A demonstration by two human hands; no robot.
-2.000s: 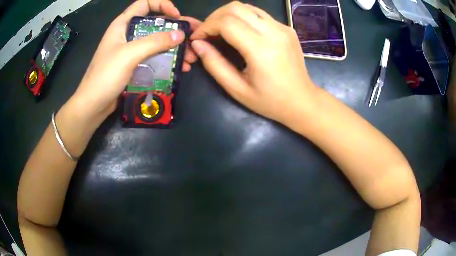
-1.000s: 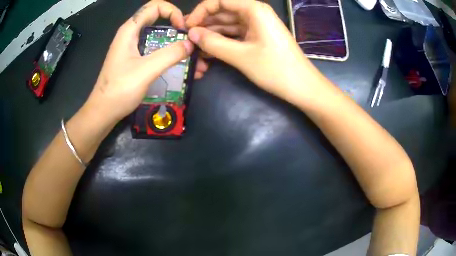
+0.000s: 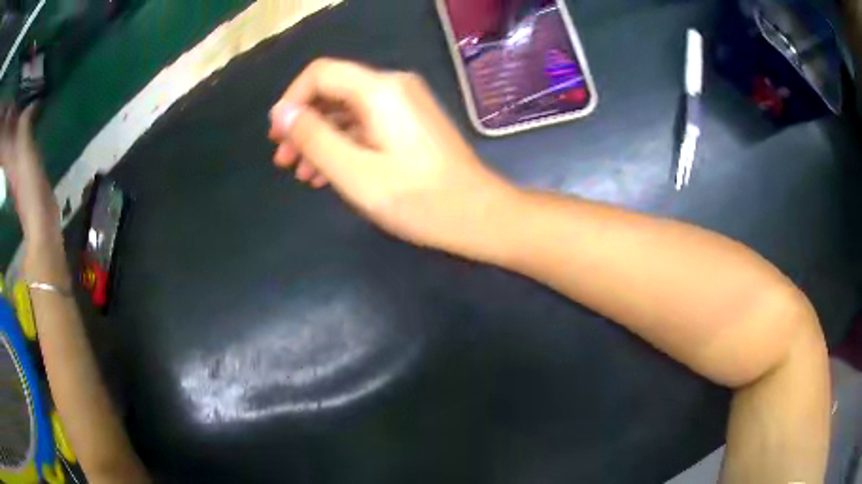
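Observation:
My left hand (image 3: pixel 17 146) is at the far left, over the green belt, blurred and partly cut off by the picture's edge; its grip cannot be made out. A small dark unit (image 3: pixel 32 74) lies on the belt just beyond its fingers. Another phone unit (image 3: pixel 115 213), with a red end, lies on the black mat beside the left forearm. My right hand (image 3: pixel 364 151) hovers over the mat left of the smartphone, fingers curled and thumb against them, with nothing visible in it.
The smartphone (image 3: pixel 525 76) lies lit at the top centre. Tweezers (image 3: pixel 690 113) lie to its right. A dark blue parts box (image 3: pixel 780 71) stands at the upper right. A yellow and blue fan (image 3: pixel 33 378) is at the left edge. The belt's worn white edge (image 3: pixel 180 85) crosses the upper left.
My left hand has left the work spot and reached far left over the belt. The phone unit is gone from between my hands. My right hand has moved left and down. The view has shifted.

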